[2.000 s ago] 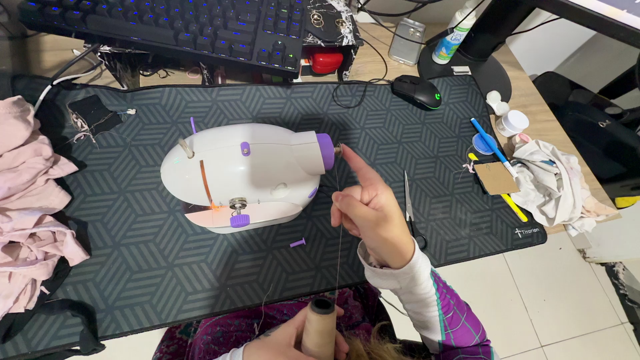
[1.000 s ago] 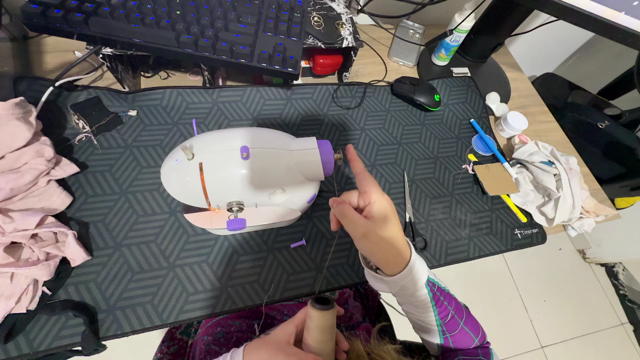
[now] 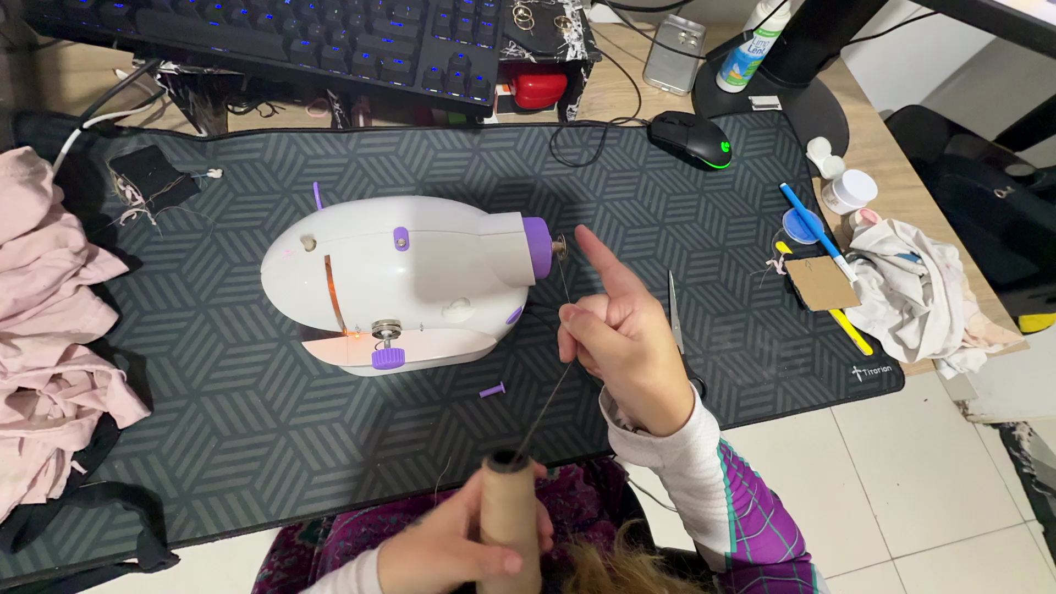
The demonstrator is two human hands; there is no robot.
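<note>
My left hand holds a cone of beige thread upright near the mat's front edge. From the cone, a thread runs up to my right hand, whose thumb and curled fingers pinch it while the index finger points out. The thread continues to a bobbin on the purple handwheel end of a white mini sewing machine, just left of that fingertip. An orange light glows near the machine's tension knob. A small purple spool pin lies in front of the machine.
Scissors lie right of my right hand, partly hidden. Pink fabric is heaped at left. A keyboard and mouse sit behind. At right are a blue pen, a cardboard piece, a jar and white cloth.
My right index finger was at the bobbin two seconds ago and now stands slightly to its right. My left hand keeps hold of the thread cone.
</note>
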